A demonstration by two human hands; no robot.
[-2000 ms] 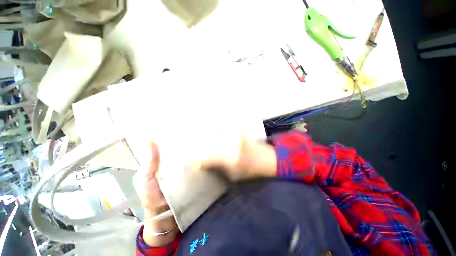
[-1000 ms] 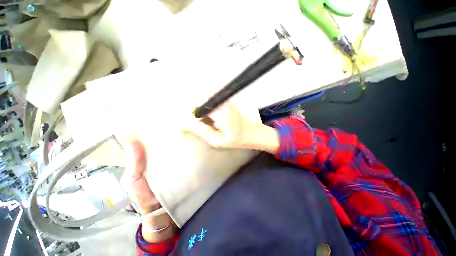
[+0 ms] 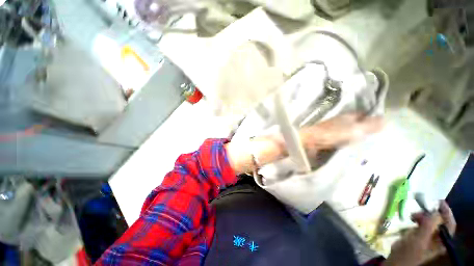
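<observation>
A pale beige tote bag lies on the white table with its mouth open. A dark zip line shows in its pale inside. A strap handle loops over my left wrist. My left hand is blurred and reaches across the bag's opening to its right side; its fingers are not clear. My right hand is at the lower right, away from the bag, closed around a black pen-like tool.
Red-and-dark thread snips and a green air blow gun lie between the bag and my right hand. A small red container is near the edge of the grey cabinet. More beige bags crowd the back.
The view has swung to the left. The bag now shows its open mouth, with my left arm across it. My right hand has moved off the bag to the right with the black tool.
</observation>
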